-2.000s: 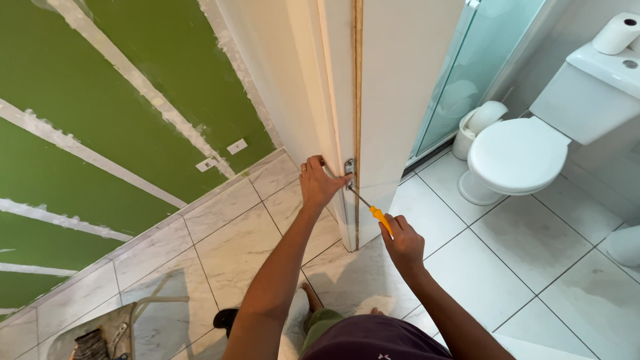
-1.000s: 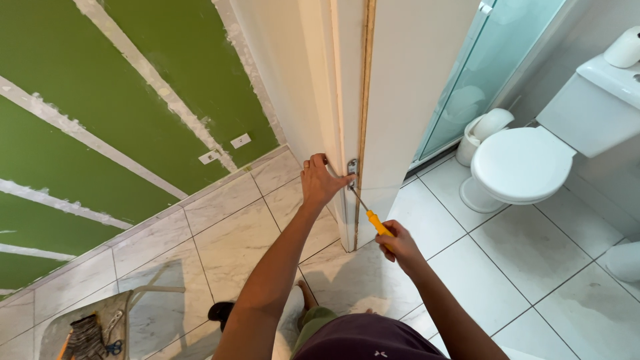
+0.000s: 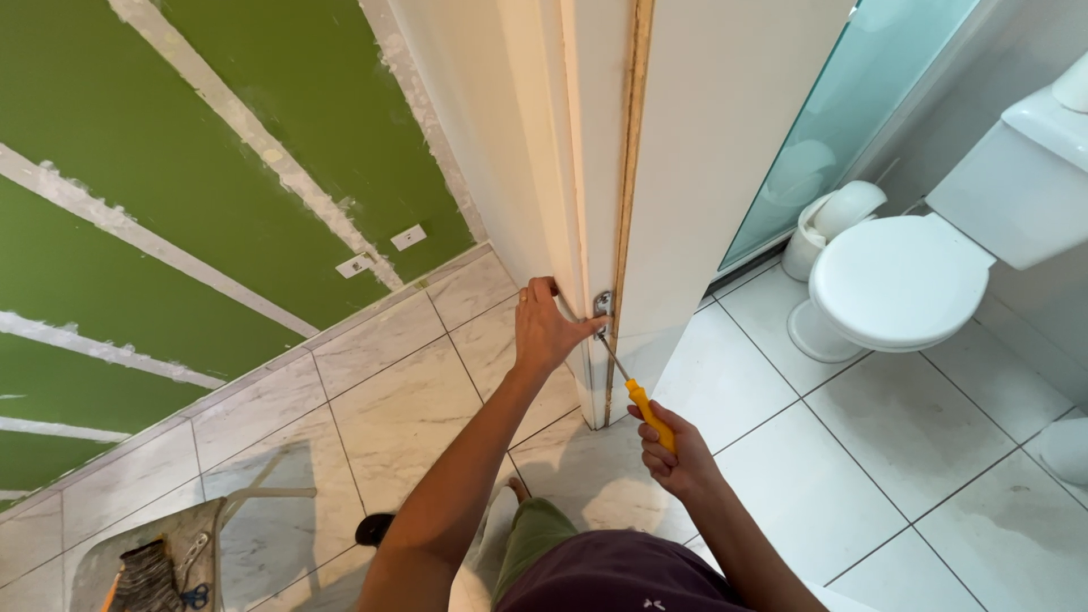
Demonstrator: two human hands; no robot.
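My right hand [image 3: 676, 449] grips the yellow handle of a screwdriver [image 3: 653, 415]. The screwdriver's shaft slants up and left, and its tip meets the lower end of a metal strike plate [image 3: 603, 304] on the white door frame [image 3: 597, 187]. My left hand [image 3: 548, 327] rests at the frame's edge, its thumb pressed on the plate and its other fingers bent around the frame's left side. The thumb hides part of the plate, and the exact contact of the tip is too small to tell.
At the lower left a chair seat [image 3: 102, 544] carries a knitted glove [image 3: 146, 578] and blue-handled scissors [image 3: 195, 595]. On the right stand a toilet [image 3: 901, 280], a waste bin [image 3: 803, 242] and a glass shower panel [image 3: 837, 127]. A green wall [image 3: 255, 195] with two sockets lies left.
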